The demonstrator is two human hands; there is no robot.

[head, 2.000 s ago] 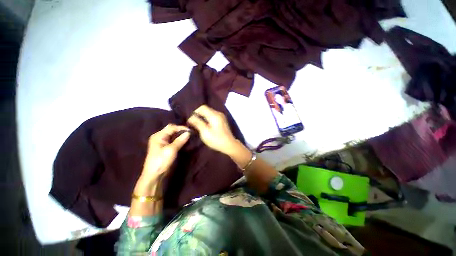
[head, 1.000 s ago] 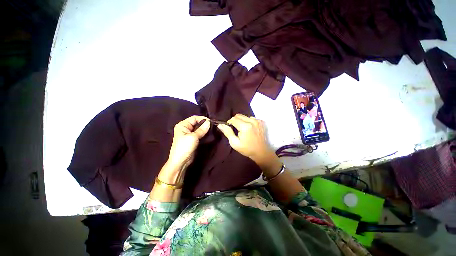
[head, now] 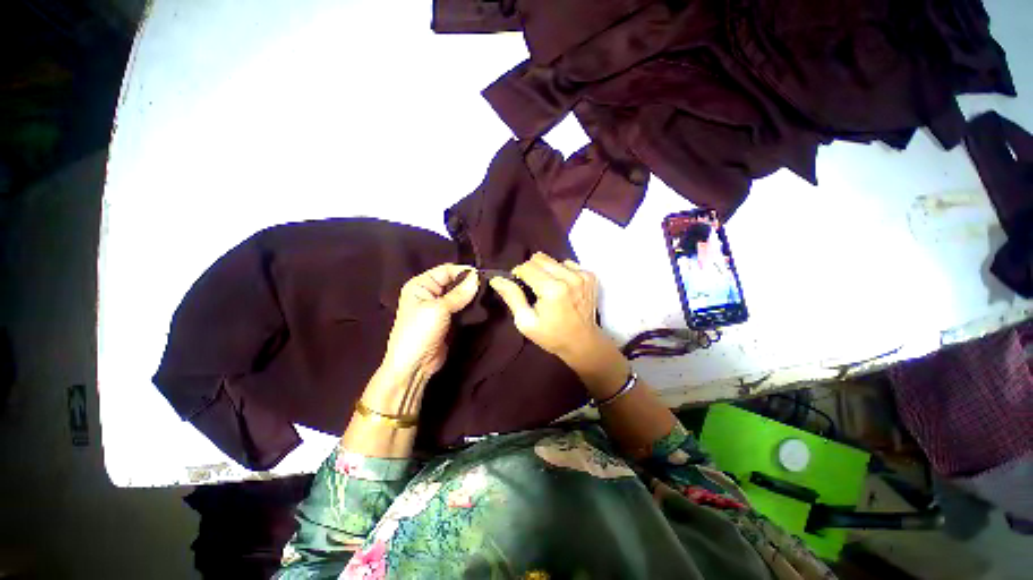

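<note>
A dark maroon garment (head: 351, 306) lies spread on the white table (head: 272, 125) in front of me, its narrower part reaching up and right toward the pile. My left hand (head: 433, 308) pinches a small edge of the garment between thumb and fingertips. My right hand (head: 553, 304) is just to its right, with fingers curled and thumb and fingertips closed on the same edge. A small dark shape shows at the right fingertips; I cannot tell if it is cloth or a tool. The palm of the right hand is hidden.
A large pile of maroon garments (head: 725, 79) lies at the far right. A phone (head: 705, 270) with a lit screen and a dark strap (head: 663, 342) lies right of my hands. A green bag or box (head: 782, 465) is below the table edge.
The view has shifted since the first frame, so things appear further right. Since the second frame my hands have barely moved and still hold the edge. The phone's picture has changed.
</note>
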